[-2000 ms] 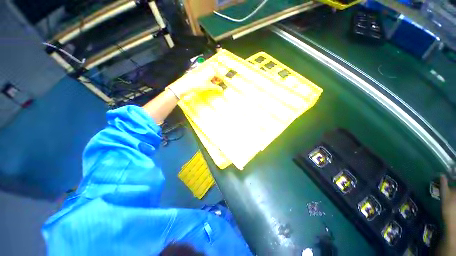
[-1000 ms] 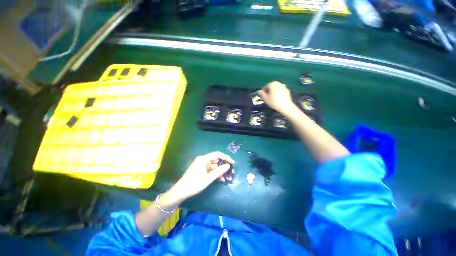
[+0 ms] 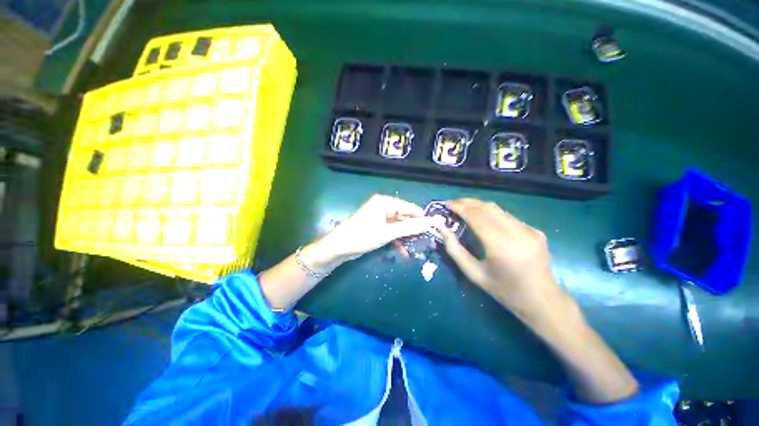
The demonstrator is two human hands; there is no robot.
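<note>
My right hand [image 3: 503, 250] holds a watch housing [image 3: 443, 218] with a pale shiny rim between thumb and fingers, just in front of the black foam tray [image 3: 466, 177]. My left hand [image 3: 372, 229] meets it from the left, its fingertips at the housing; dark bits show under its fingers, but what they are is unclear. The foam tray holds housings with yellow and silver insides in its whole near row and in two far-row pockets at the right. Three far-row pockets at the left are empty. A small white scrap [image 3: 429, 270] lies below my hands.
A yellow tray stack [image 3: 270, 146] stands at left with a few small black components [image 3: 116, 123]. A blue bin [image 3: 732, 212] stands at right, with a spare housing [image 3: 622, 255] beside it and a pale pen-like tool [image 3: 692, 314] below. Another housing [image 3: 608, 48] lies beyond the foam tray.
My right hand has come back from the foam tray's far row with a housing and joined my left hand. That far-row pocket is now empty. The view has shifted and moved closer.
</note>
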